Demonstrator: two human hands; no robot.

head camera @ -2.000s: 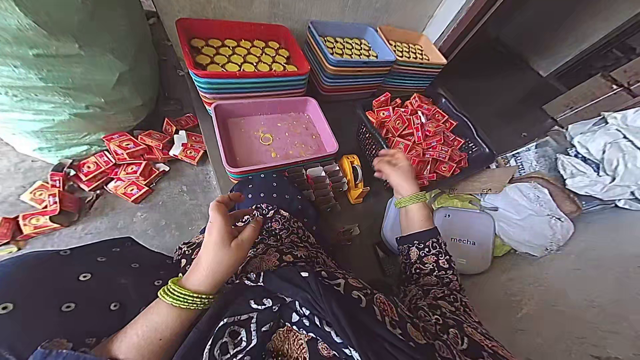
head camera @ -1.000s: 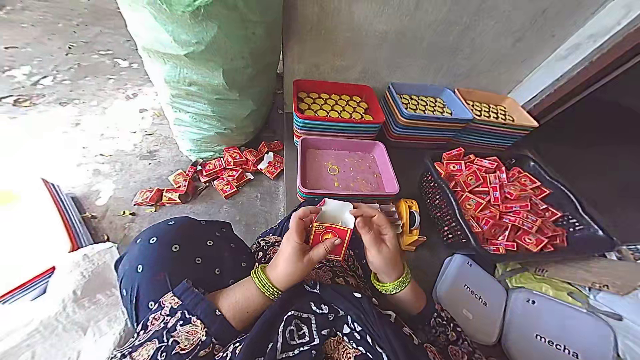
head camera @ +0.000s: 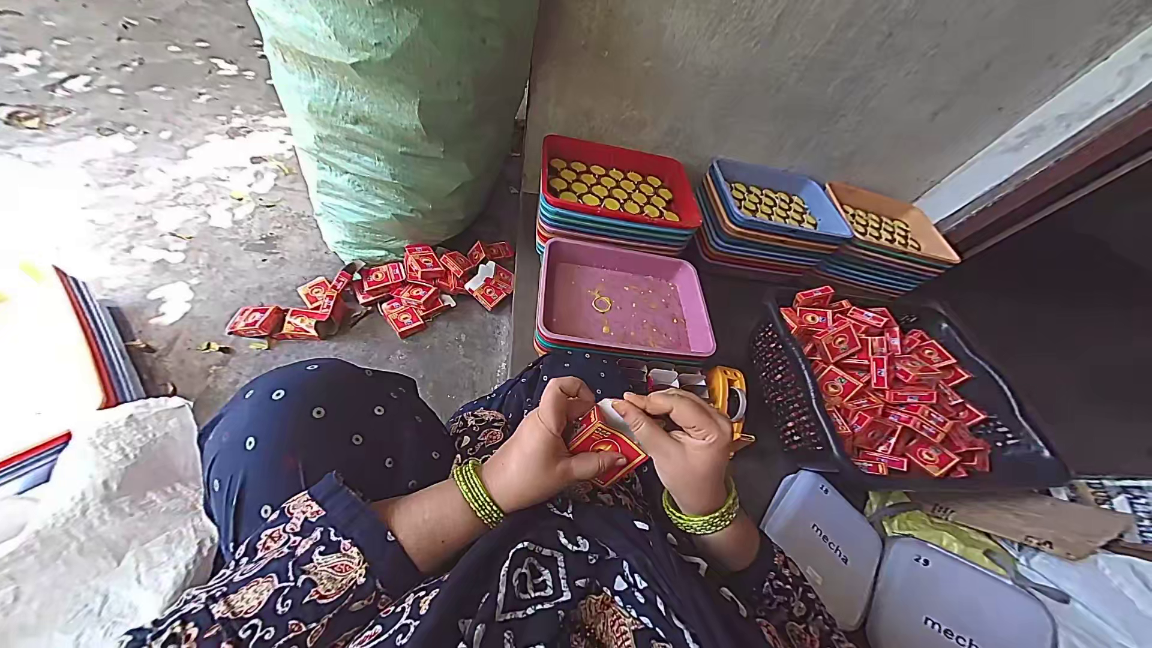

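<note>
My left hand (head camera: pixel 549 441) holds a small red cardboard box (head camera: pixel 605 445) above my lap. The fingers of my right hand (head camera: pixel 686 441) are at the box's white inner flap. Just beyond my hands, a pink plastic tray (head camera: pixel 625 297) with yellow crumbs and a ring-shaped bit tops a stack of trays. A yellow tape dispenser (head camera: pixel 727 396) stands behind my right hand, beside several small open boxes (head camera: pixel 661 376) partly hidden by my hands. To the right, a black plastic basket (head camera: pixel 1026 441) holds many red boxes (head camera: pixel 882 378).
Stacked trays topped by a red tray (head camera: pixel 621 148), a blue tray (head camera: pixel 778 180) and an orange tray (head camera: pixel 900 207) hold yellow-topped pieces. Loose red boxes (head camera: pixel 405 288) lie by a green sack (head camera: pixel 396 117). Grey plastic lids (head camera: pixel 823 544) and a cardboard piece (head camera: pixel 1035 517) are at the lower right.
Two seconds ago my right hand was by the basket and my left hand held nothing. Both hands have since met at a red box, whose raised white flap now shows less. The view has shifted left.
</note>
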